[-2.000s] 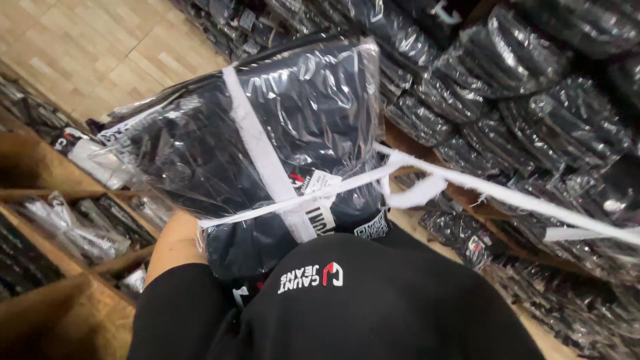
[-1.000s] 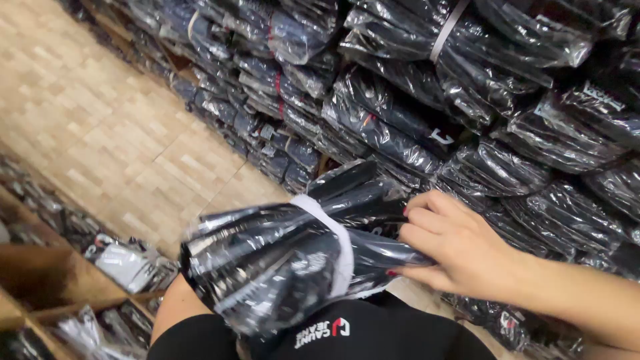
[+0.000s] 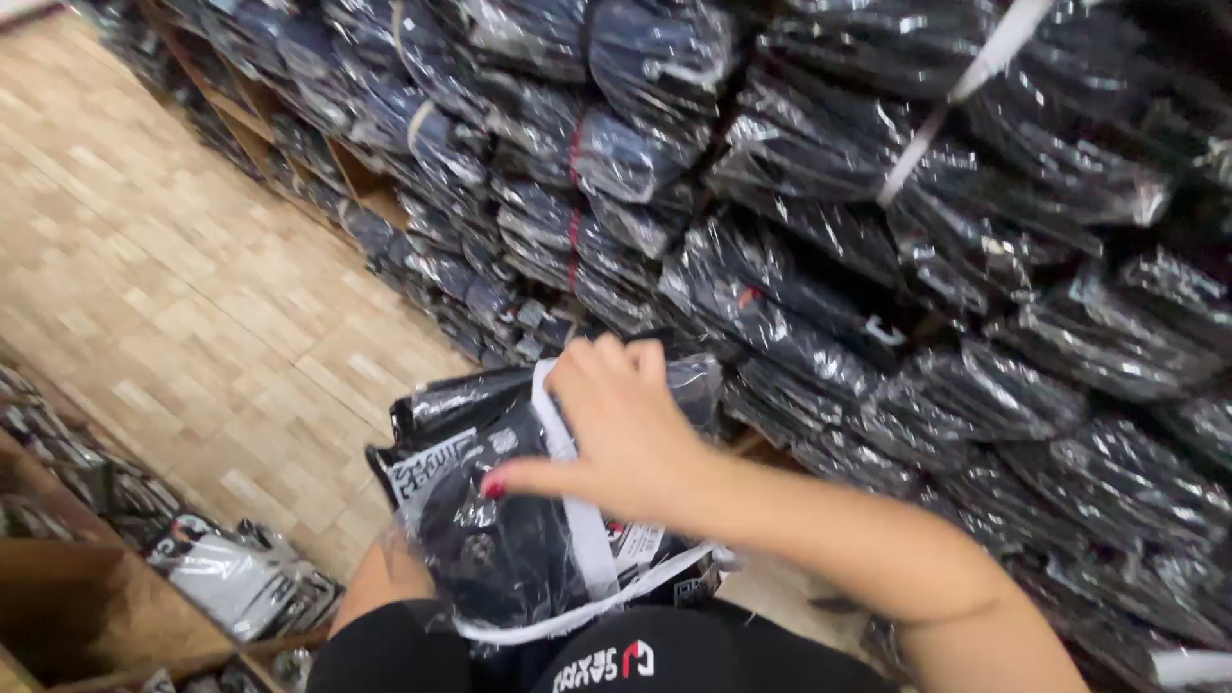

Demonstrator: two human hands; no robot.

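A bundle of dark garments in clear plastic bags (image 3: 500,539) rests against my front, low in the middle of the head view. A white cloth strip (image 3: 587,539) runs across its top, and a second length curves along its near edge. My right hand (image 3: 616,433) lies over the bundle, fingers curled at its far edge by the strip, thumb spread out on the plastic. Of my left arm only the forearm shows, at the bundle's left side; the left hand is hidden beneath or behind the bundle.
Stacks of bagged dark garments (image 3: 1011,385), some tied with strips, fill the right and top. At lower left stand wooden shelf compartments (image 3: 106,597) with a light bagged garment (image 3: 231,577). A tan patterned floor (image 3: 192,241) lies between.
The bundle has turned: one second ago its gathered side showed, and now a broad flat face does. My right hand has moved from its right end onto its top.
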